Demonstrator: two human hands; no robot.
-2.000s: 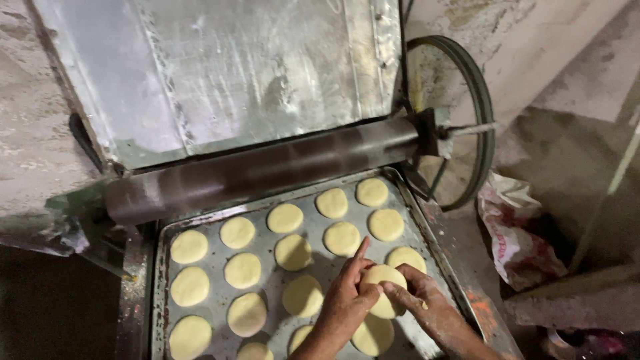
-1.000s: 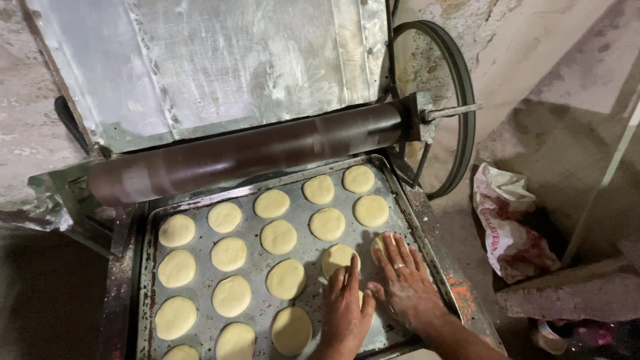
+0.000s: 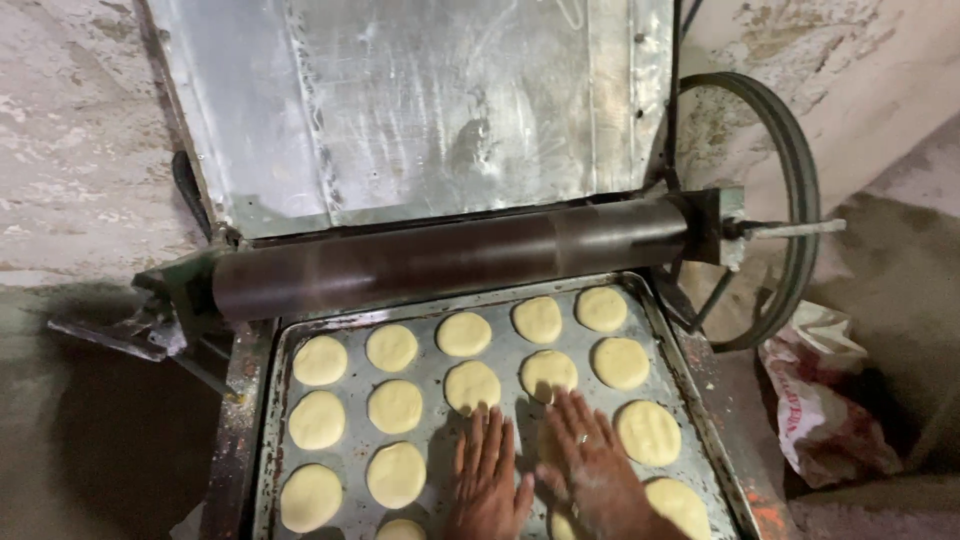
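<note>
A metal baking tray holds rows of flat, round, pale dough pieces. My left hand lies palm down over the lower middle of the tray, its fingertips at the lower edge of one dough round. Just right of it, my right hand, with a ring on one finger, is spread palm down, fingertips at the lower edge of another dough round. Both hands hide what lies beneath them. To the right of my right hand, a dough round shows finger-like dents.
Beyond the tray runs a dark metal roller with a metal sheet rising behind it. A large wheel with a protruding shaft stands at the right. A crumpled white bag with red print lies at the lower right.
Two seconds ago both hands held a dough round above the tray; now they are flat over the tray with none held between them. Since one second ago, my right hand has moved left, uncovering a dough round.
</note>
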